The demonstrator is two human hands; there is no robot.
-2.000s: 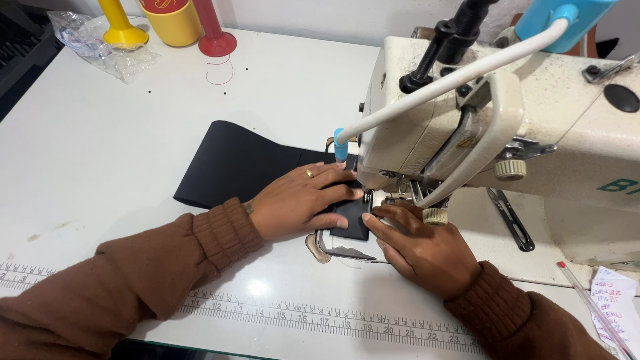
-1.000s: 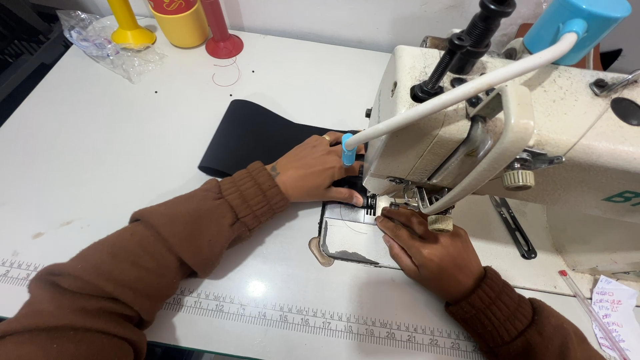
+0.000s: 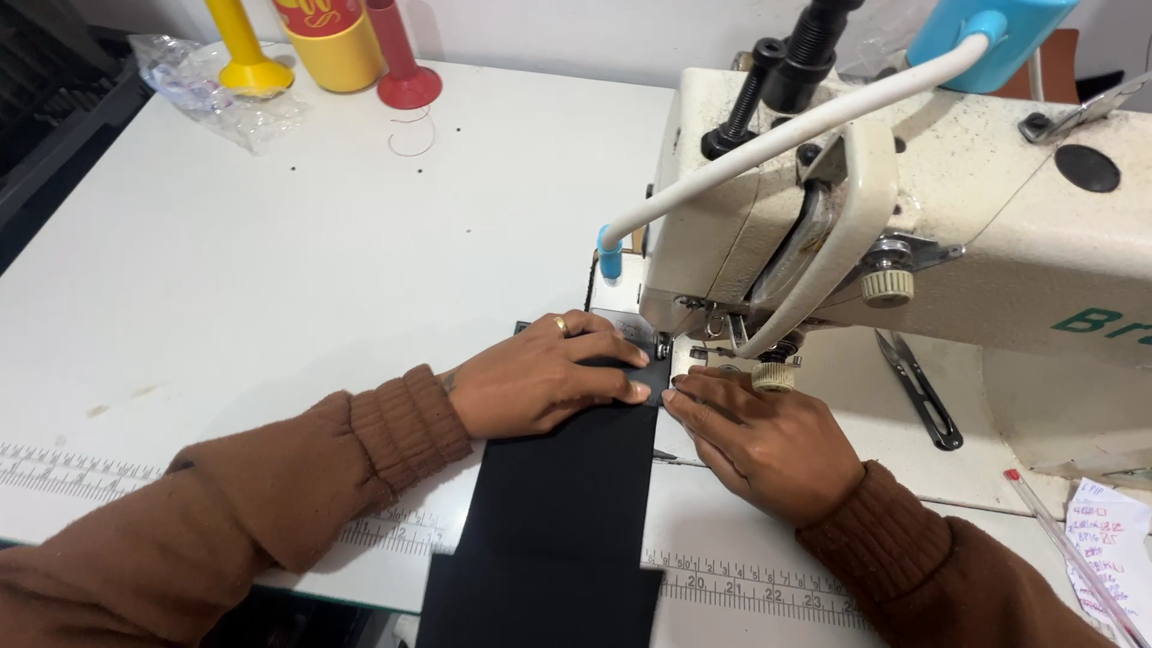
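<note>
My left hand [image 3: 562,373] lies with fingers spread, pressing a strip of black fabric [image 3: 558,504] onto the bed of a sewing machine [image 3: 972,243]. The strip runs from the presser foot [image 3: 664,346] down over the table's front edge. My right hand [image 3: 756,427] rests on the bed just right of the strip, its fingertips by the fabric's edge and partly behind the machine's front parts. Its grip on anything cannot be made out. A white tube with a blue tip [image 3: 610,261] hangs left of the machine head.
Black thread snips [image 3: 920,389] lie right of my right hand. A pen [image 3: 1075,558] lies on a paper with writing [image 3: 1111,531]. Yellow [image 3: 256,74] and red [image 3: 409,83] spools, a yellow container [image 3: 340,56] and a plastic bag [image 3: 243,108] stand or lie at the back left. A measuring tape [image 3: 765,589] runs along the front.
The black fabric extended left and back from the machine earlier; now it hangs toward me over the front edge. My left hand has shifted from beside the blue tube tip toward me.
</note>
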